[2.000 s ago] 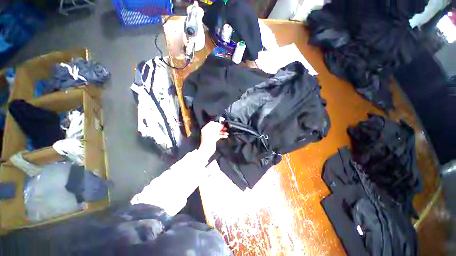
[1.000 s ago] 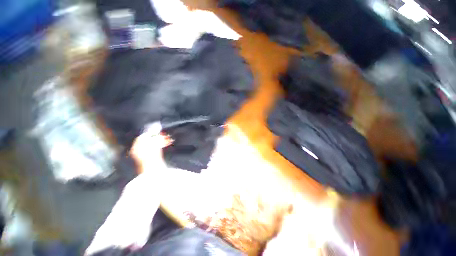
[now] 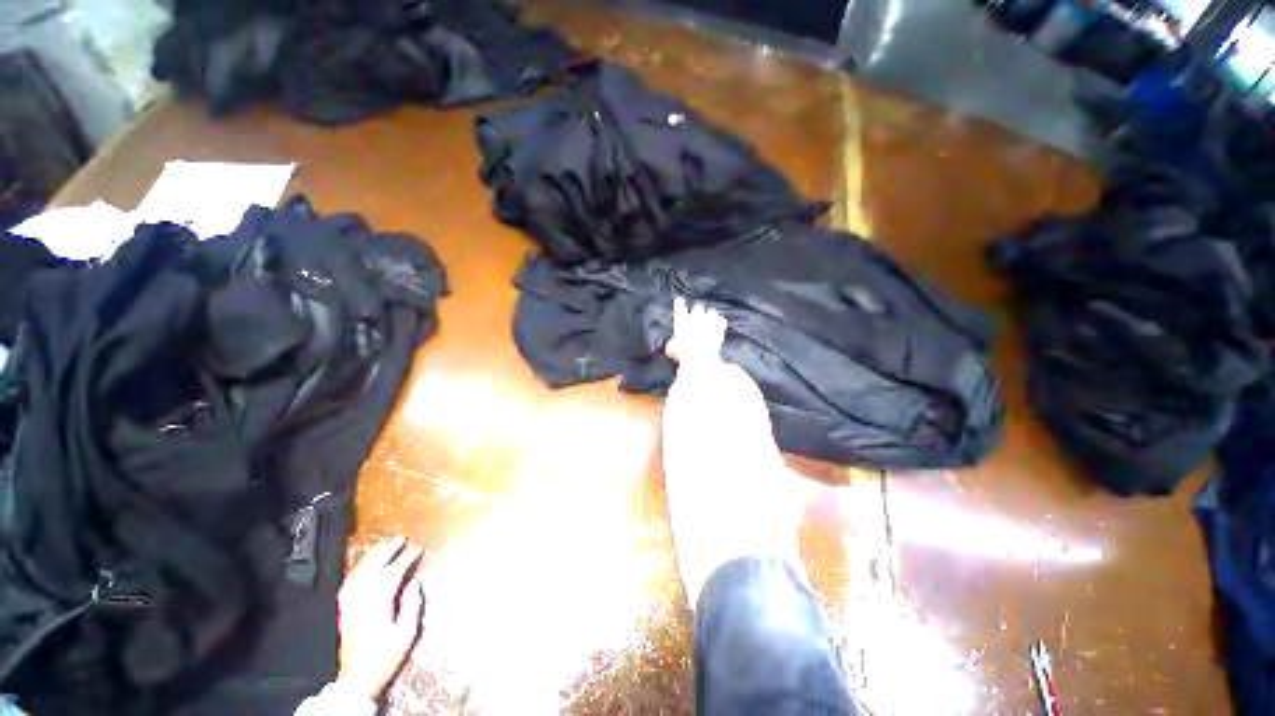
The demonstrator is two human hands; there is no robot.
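Observation:
A black garment (image 3: pixel 853 343) lies bundled on the table at centre, its cloth shiny and wrinkled in places. My right hand (image 3: pixel 696 333) is on its near left part, fingers touching the cloth; glare hides whether they grip it. My left hand (image 3: pixel 380 609) is low on the table beside the left garment pile (image 3: pixel 168 434), fingers a little apart, with nothing seen in it. This large black pile shows small zip pulls and is cut off by the left edge.
Another black bundle (image 3: pixel 629 161) touches the centre garment's far side. More black garments lie at the far left (image 3: pixel 364 56) and right (image 3: pixel 1133 336). White papers (image 3: pixel 217 196) lie behind the left pile. A small thin red-and-white item (image 3: pixel 1046 681) lies near the bottom right.
The view has swung right. My left hand, earlier on the left pile's cloth, is now off it on the table. My right hand has come into view on the centre garment.

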